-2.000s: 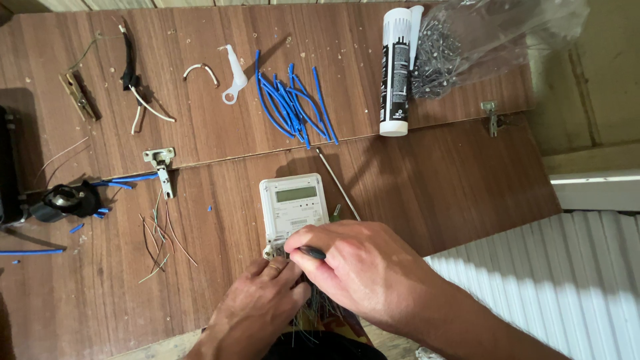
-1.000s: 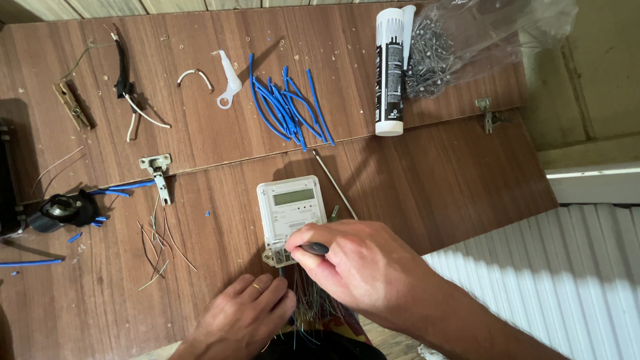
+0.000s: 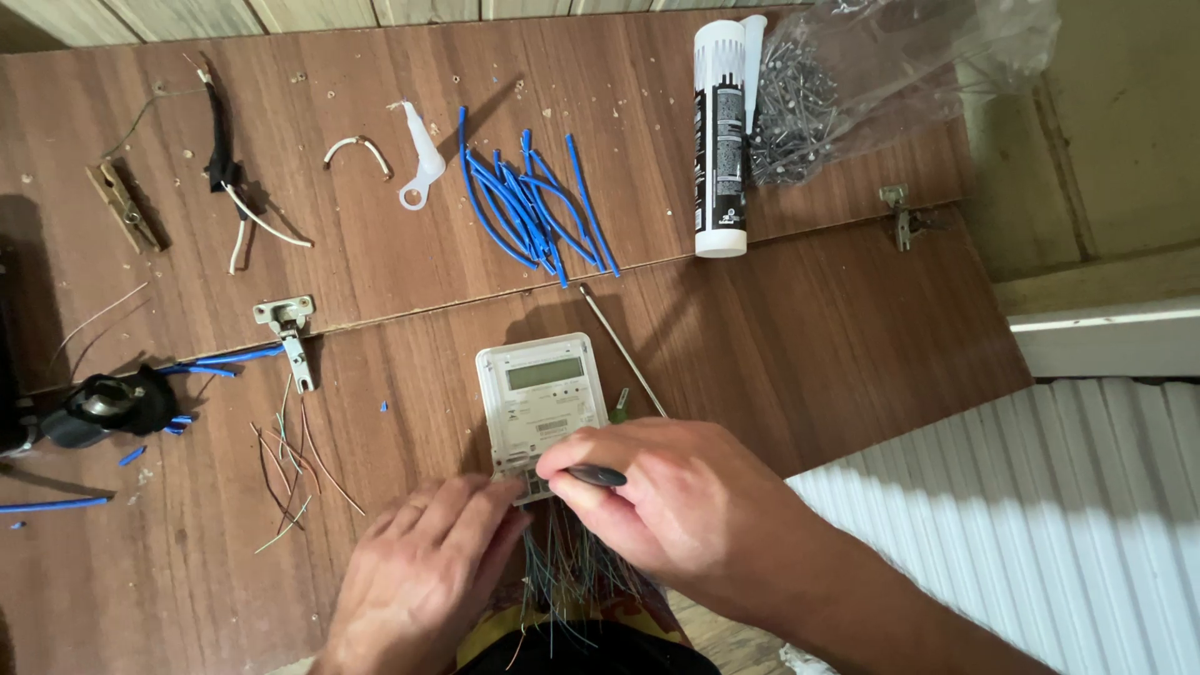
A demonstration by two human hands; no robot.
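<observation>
A white electricity meter [image 3: 546, 398] with a grey display lies face up, slightly tilted, near the board's front edge. My right hand [image 3: 656, 497] grips a tool with a dark handle [image 3: 597, 475], likely a small screwdriver, over the terminals at the meter's lower end; its tip is hidden by my fingers. My left hand [image 3: 436, 544] rests at the meter's lower left corner, fingertips touching it; nothing shows in its grasp. Many thin wires [image 3: 562, 562] hang below the meter. A thin metal rod [image 3: 623, 352] lies to its right, by a small green piece [image 3: 620, 405].
Blue insulation pieces [image 3: 534, 206], a white nozzle [image 3: 424, 155], a sealant cartridge [image 3: 720, 141] and a bag of screws or nails [image 3: 797, 112] lie farther back. On the left are a clothespin [image 3: 127, 206], a black-taped cable [image 3: 221, 141], a cabinet hinge [image 3: 288, 328], loose wires [image 3: 291, 459] and a headlamp-like device [image 3: 108, 405].
My left hand was at the meter's lower end, then drew back to its lower left, and now touches the corner again. My right hand stays over the terminals with the tool.
</observation>
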